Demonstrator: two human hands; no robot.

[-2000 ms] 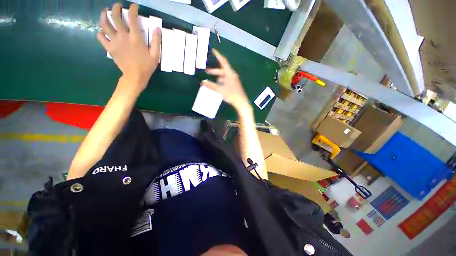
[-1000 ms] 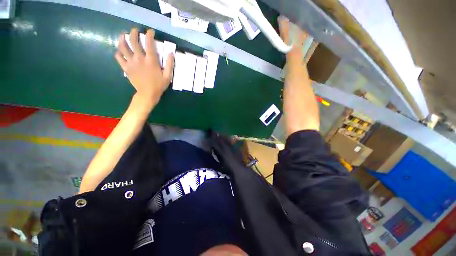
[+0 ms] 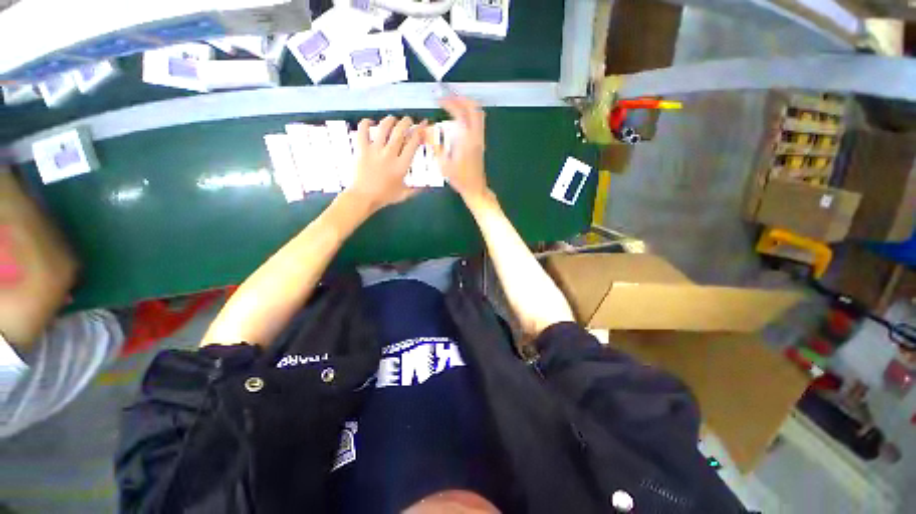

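A row of small white boxes stands on edge, pressed together, on the green bench. My left hand is over the right part of the row, its fingers bent around some boxes. My right hand holds the right end of the row, close to my left fingers. The boxes under both hands are partly hidden. A white-framed card with a dark centre lies to the right of my hands.
A pale rail crosses behind the row, with several picture boxes beyond it. One box lies at left. An open carton stands low right. A striped sleeve shows at left.
My right hand has come back from beyond the rail to the row's right end. My left hand has moved from the row's left part to its right part. The view has turned.
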